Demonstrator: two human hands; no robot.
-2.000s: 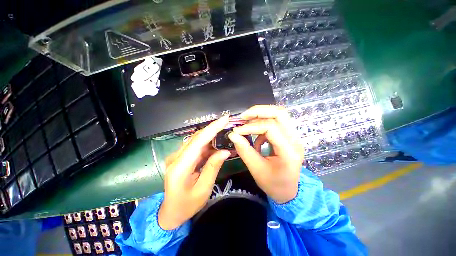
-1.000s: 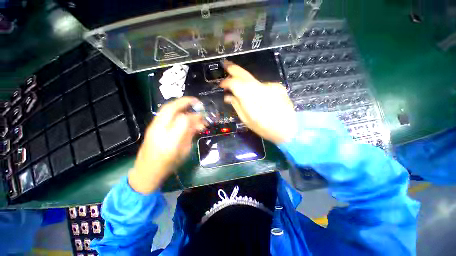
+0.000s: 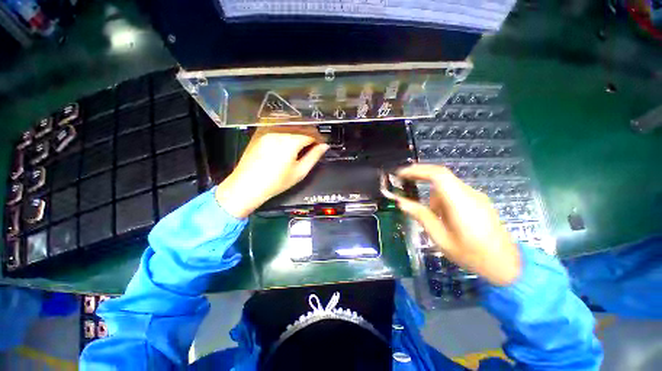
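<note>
My right hand [image 3: 464, 221] pinches a small dark watch case with a light rim [image 3: 393, 185] between thumb and fingertips, above the right edge of the flat black box [image 3: 290, 194]. My left hand [image 3: 272, 165] reaches over the box from the left, with curled fingers beside the fixture nest [image 3: 332, 138]. Whether it holds anything is hidden. The nest is partly covered by that hand. Small red lit digits [image 3: 330, 211] show on the box's front edge.
A clear guard with a hot-surface triangle [image 3: 330, 98] overhangs the box's back. A black compartment tray [image 3: 131, 196] with several cases lies left, a clear blister tray [image 3: 475, 145] right. A glossy dark panel [image 3: 336, 238] lies in front. A lower tray [image 3: 92, 315] shows lower left.
My hands were together, then apart over the box. My right hand has moved from the nest to the right and now holds a case. My left hand has moved up to the nest. The view has shifted.
</note>
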